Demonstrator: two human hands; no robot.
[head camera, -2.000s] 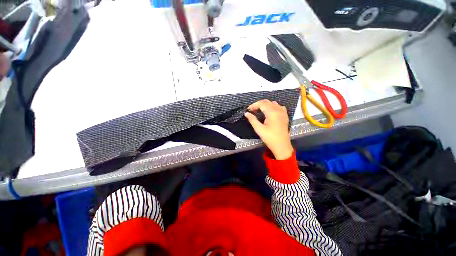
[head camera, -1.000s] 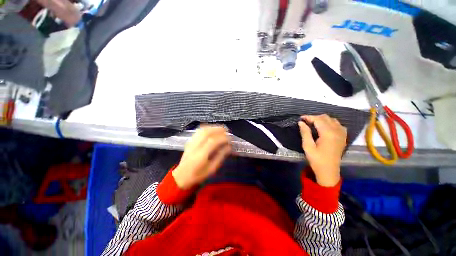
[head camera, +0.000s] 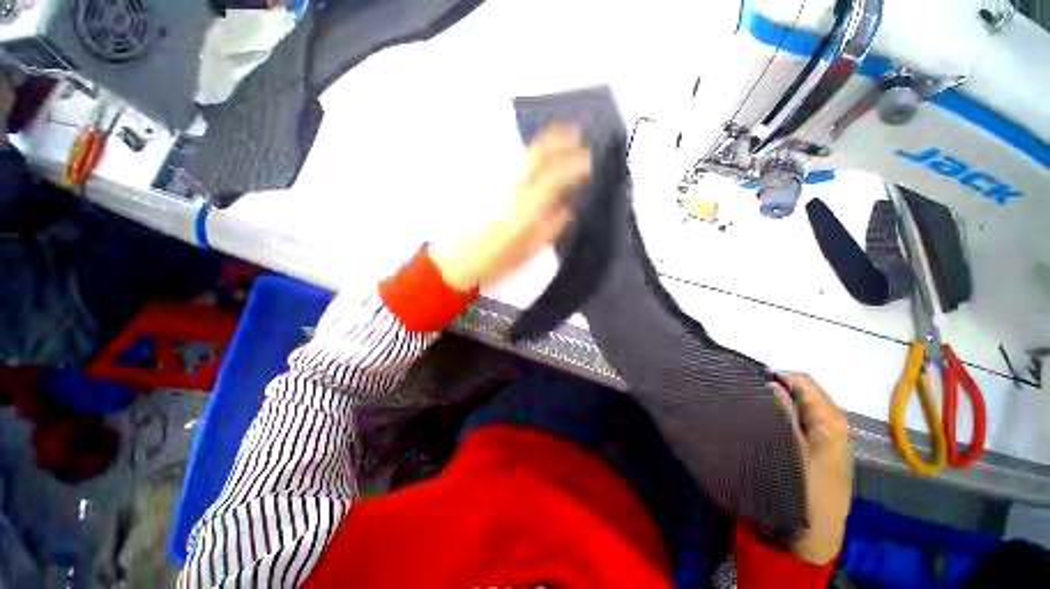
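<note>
A long dark checked fabric panel (head camera: 679, 368) runs slantwise from the white table down over its front edge. A plain black piece (head camera: 553, 301) hangs at its left side. My left hand (head camera: 550, 190) is blurred and lies against the panel's upper end; whether it grips the cloth cannot be told. My right hand (head camera: 823, 449) holds the panel's lower right end, with the fingertips at its edge and the palm partly behind it.
Shears (head camera: 927, 345) with orange-yellow and red handles lie at the right, over small dark cut pieces (head camera: 850, 251). The JACK machine head (head camera: 777, 184) stands at upper right. Dark pieces (head camera: 248, 138) lie upper left. A blue bin (head camera: 236, 403) is below the table.
The panel has turned from lying flat along the table edge to slanting over it. My left hand has moved up to its far end; my right hand has moved down with the near end.
</note>
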